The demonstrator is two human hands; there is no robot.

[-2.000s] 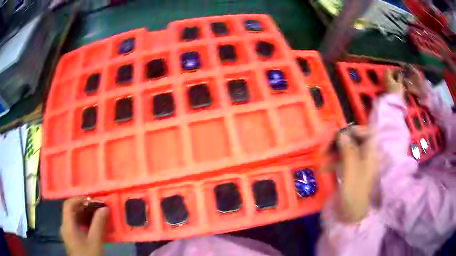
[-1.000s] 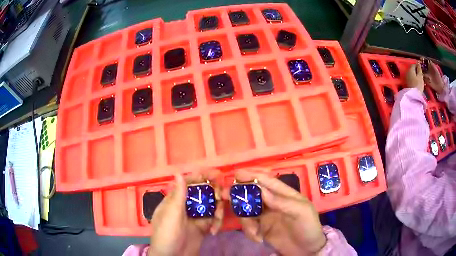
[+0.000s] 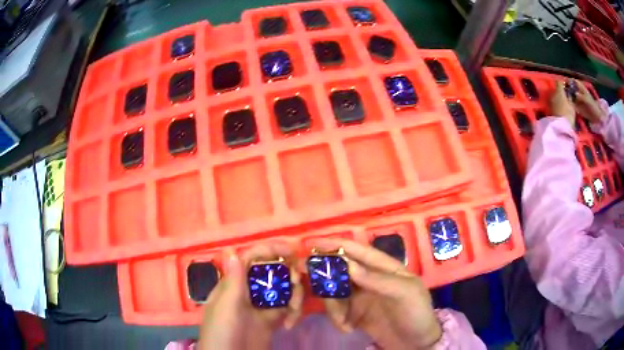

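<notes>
My left hand holds a smartwatch upright, its screen lit with a blue clock face. My right hand holds a second smartwatch beside it, also lit with a clock face. The two watches are side by side and apart, above the lower tray. The upper tray, a large red-orange sheet, lies over the lower one. It holds several watch bodies, most dark, some lit blue; its nearest row of pockets is empty. Two lit watches lie in the lower tray at right.
At right a person in pink sleeves handles a watch over the neighbour's tray. A metal post stands at the upper right. At left are a grey metal box, white paper and a yellow sticker sheet.
Both hands have come from the tray ends to the middle front and now hold the two lit watches together. Over the last second they have barely moved; the view shifted slightly.
</notes>
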